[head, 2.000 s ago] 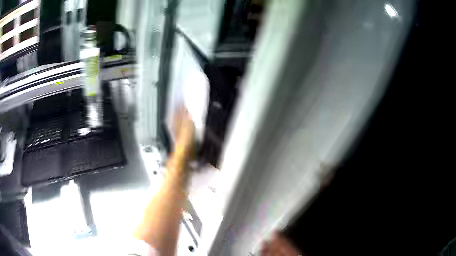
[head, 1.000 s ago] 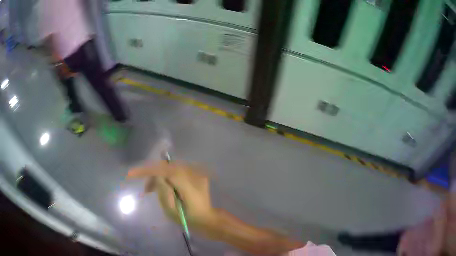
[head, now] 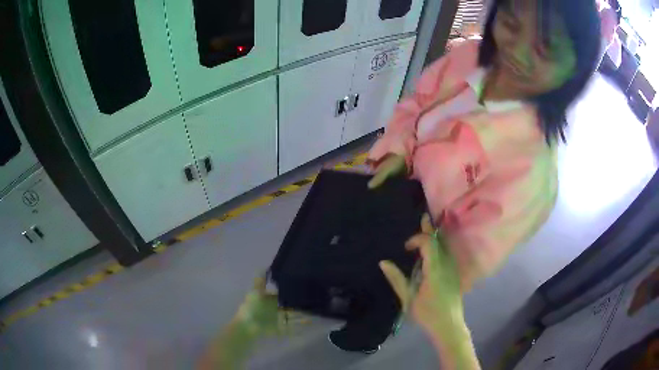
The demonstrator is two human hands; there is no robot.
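Note:
A black tray (head: 347, 235), seen as a flat dark rectangle, is held up between me and a person in a pink jacket (head: 470, 166), whose hand (head: 389, 171) lies on its far edge. My left hand (head: 259, 312), blurred, is at the tray's near left corner, fingers against it. My right hand (head: 428, 278) is at the tray's right side, thumb spread over the edge. A thin greenish line, which looks like the pen (head: 399, 323), shows beside and below my right fingers. The tray's contents cannot be made out.
Pale cabinets with dark windows (head: 112, 54) and lower doors (head: 238, 137) line the far side. A dark post (head: 69, 152) stands at the left. Yellow-black tape (head: 217, 219) edges the grey floor (head: 166, 289). More equipment (head: 578, 325) is at the lower right.
The view has turned from an open machine to the aisle. The person in pink and the black tray are now close in front. My left hand has come in at the tray's corner.

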